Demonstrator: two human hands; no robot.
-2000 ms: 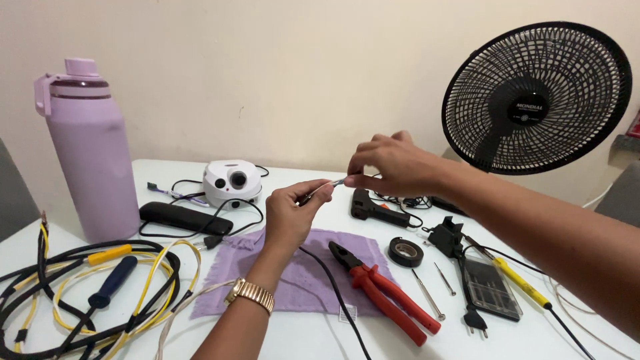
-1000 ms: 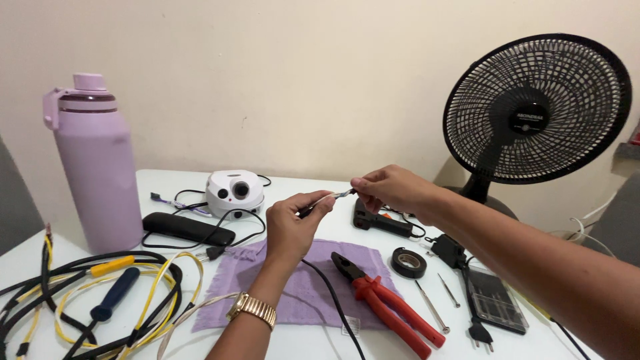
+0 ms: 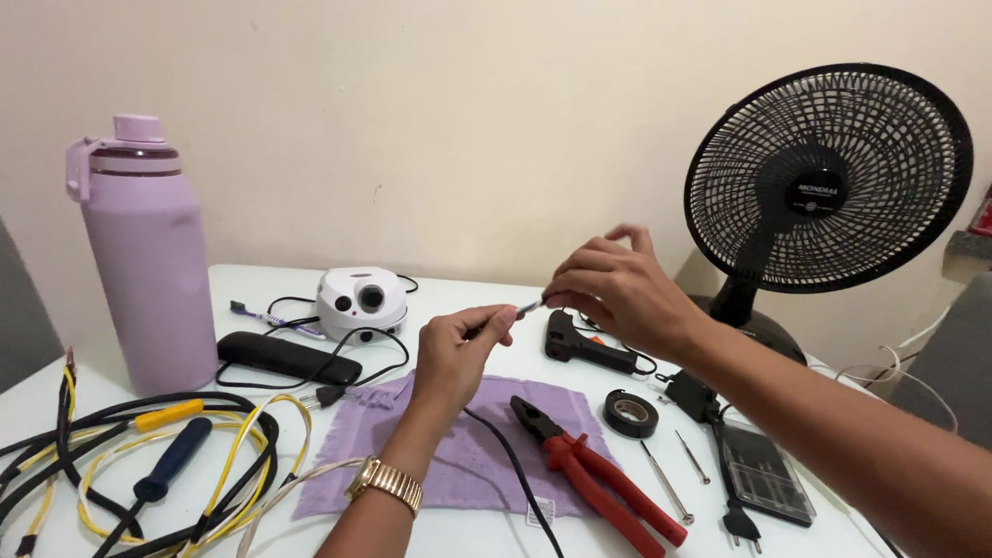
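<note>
My left hand (image 3: pixel 465 341), with a gold watch on its wrist, pinches the end of a black cable (image 3: pixel 508 449). Thin inner wires (image 3: pixel 528 308), light and bluish, stick out past its fingertips. My right hand (image 3: pixel 612 287) has its thumb and index finger at the dark tip of those wires, with its other fingers raised. Below the hands a purple cloth (image 3: pixel 465 480) lies on the table. Red-handled combination pliers (image 3: pixel 597 480) rest partly on it, and a roll of black electrical tape (image 3: pixel 631 414) is to their right.
A purple bottle (image 3: pixel 151 271), coiled cables (image 3: pixel 271 434) and a blue-handled screwdriver (image 3: pixel 174 461) are left. Behind are a white device (image 3: pixel 362 302), black case (image 3: pixel 287 358) and glue gun (image 3: pixel 589 346). Right are small screwdrivers (image 3: pixel 666 482), a bit case (image 3: pixel 767 473) and a fan (image 3: pixel 825 186).
My right hand's fingers have lifted and spread more than a second ago. My left hand keeps its pinch on the cable end.
</note>
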